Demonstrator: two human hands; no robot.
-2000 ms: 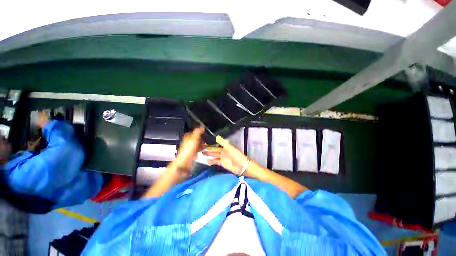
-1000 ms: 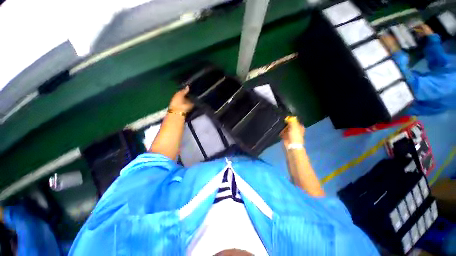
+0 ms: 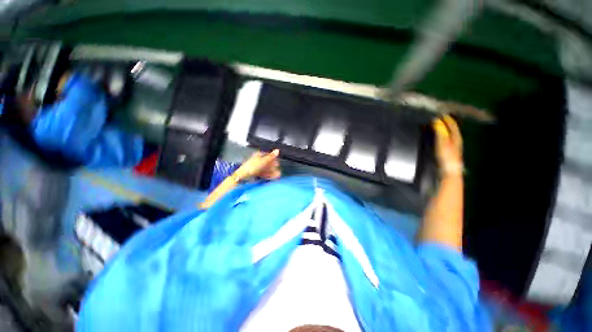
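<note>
A long black phone tray (image 3: 302, 123) lies in front of me, its row of pockets side by side. The pockets look dark and glossy, with bright patches in the right-hand ones; whether these are phones or reflections I cannot tell. My right hand (image 3: 448, 142), with yellow finger cots, is at the tray's right end, its fingers against that end. My left hand (image 3: 265, 166) is at the near edge, towards the left end, fingers bent; its grip is blurred. A bright white stack of sheets (image 3: 245, 111) shows just left of the tray.
A black column of stacked trays (image 3: 184, 123) stands further left. A neighbouring person in a blue smock (image 3: 74, 123) is at far left. A tall black stack with whitish rectangles (image 3: 566, 201) is at far right. A grey post (image 3: 431, 45) rises beyond the green bench.
The view has swung back from its tilt. The black tray, held slanted between both hands a second ago, now lies lengthwise over where the white-filled pockets showed. My left hand has moved to its near edge.
</note>
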